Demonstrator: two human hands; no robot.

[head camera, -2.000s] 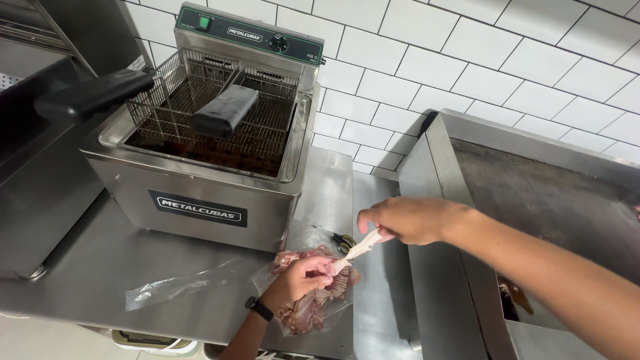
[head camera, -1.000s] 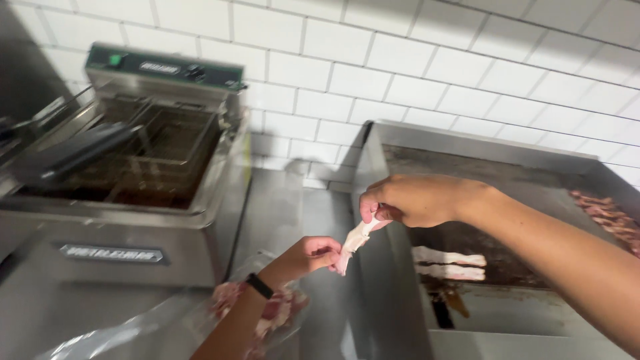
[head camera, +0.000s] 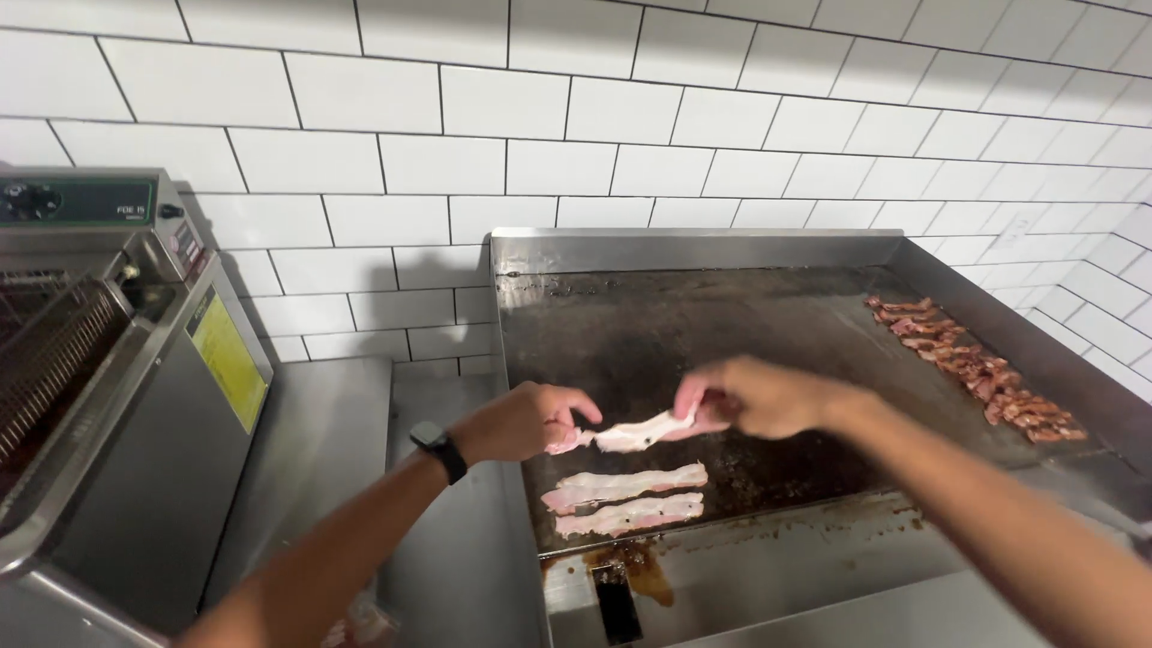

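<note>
A raw bacon strip [head camera: 641, 434] is stretched between my two hands above the left part of the flat-top griddle [head camera: 720, 315]. My right hand [head camera: 742, 398] pinches its right end. The fingers of my left hand [head camera: 540, 418], with a dark watch on the wrist, hold the left end, with the index finger raised. Just below, two raw bacon strips [head camera: 630, 513] lie side by side on the griddle near its front left corner. A row of browned bacon [head camera: 981, 369] lies along the griddle's right side.
On the left stands a steel deep fryer [head camera: 126, 432] with a wire basket [head camera: 58, 373]. A steel counter [head camera: 306, 450] runs between fryer and griddle. More raw bacon [head camera: 355, 625] shows partly behind my left forearm. The griddle's front has a dark slot [head camera: 616, 605]; a tiled wall stands behind.
Both hands have moved from over the counter by the raw bacon to above the griddle, carrying the strip, which is now spread out lengthwise. The view has swung right.
</note>
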